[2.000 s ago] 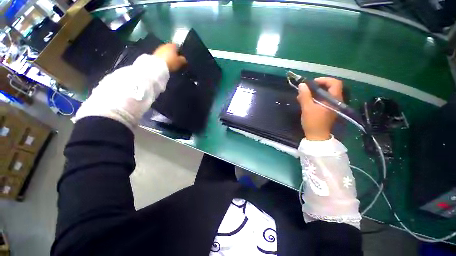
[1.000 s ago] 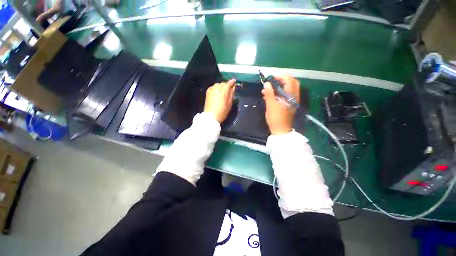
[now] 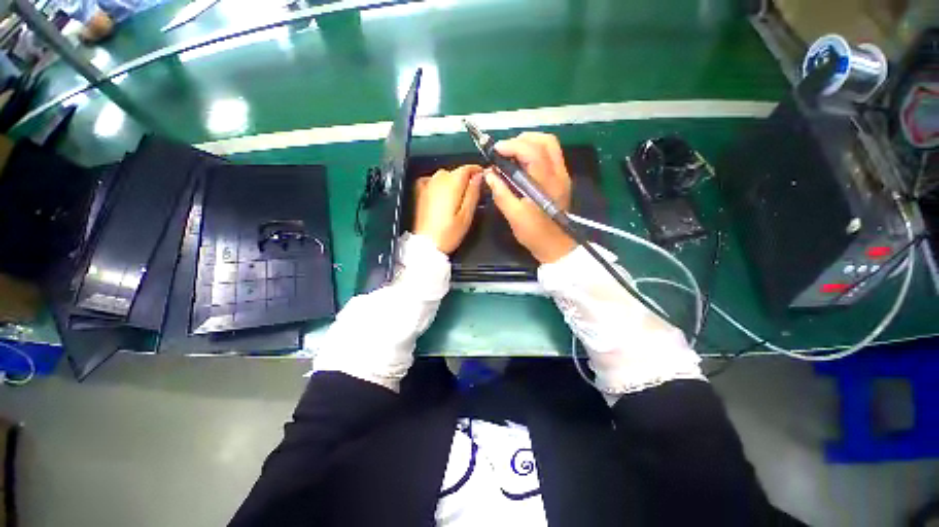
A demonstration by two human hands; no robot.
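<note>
My right hand [image 3: 537, 196] is closed on the dark soldering iron [image 3: 530, 190], its metal tip pointing up and left. My left hand [image 3: 445, 210] lies low over the work stack [image 3: 571, 196] of black panels, its fingertips close together near my right fingertips. Whether it pinches a thin lead is too small to tell. A black panel [image 3: 391, 185] stands nearly upright, edge-on, against the left side of my left hand, with a small black cable coil [image 3: 371, 189] on its left face. My hands hide part of the stack.
Fanned black panels [image 3: 263, 278] lie at left, the top one with a grid and small cable. The black iron stand [image 3: 674, 206] is right of the stack. Further right are the soldering station [image 3: 813, 206] with red displays, a solder wire reel [image 3: 844, 67] and looping pale cable [image 3: 757, 335].
My left hand has come from the side pile to the stack, bringing the panel, which has turned from tilted to nearly upright. The iron and right hand are now close to my left hand.
</note>
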